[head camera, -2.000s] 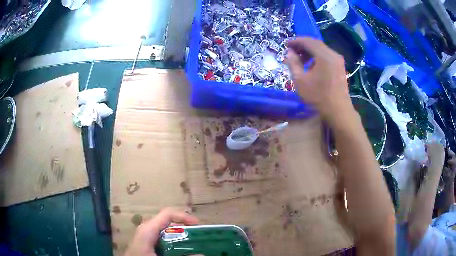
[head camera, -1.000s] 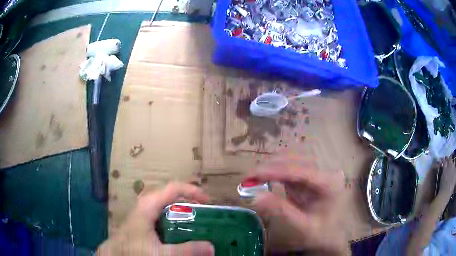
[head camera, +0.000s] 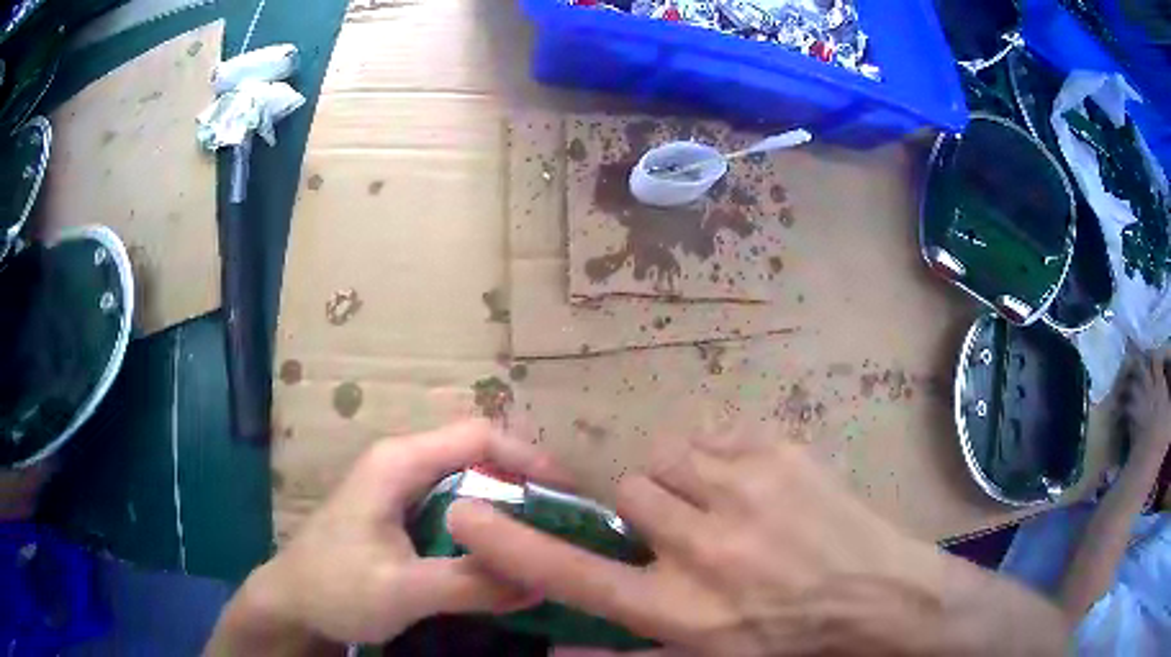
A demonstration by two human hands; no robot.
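Observation:
A glossy green housing with a pale rim is held low in front of me, largely hidden by my hands. My left hand grips its left side, thumb across the near face. My right hand lies over its right part, with a finger reaching to the upper left corner. A silver trim piece with some red shows at that corner, partly covered by fingers. Whether my right hand still holds a second trim piece is hidden.
A translucent cup with an applicator stick stands on stained cardboard. A blue bin of trim pieces is behind it. A white-wrapped hammer lies left. Housings lie right and left. Another person's arm is at right.
My right hand came from the bin with a red and silver trim piece and is now on the housing. The housing has tilted. The view has shifted lower, showing less of the bin.

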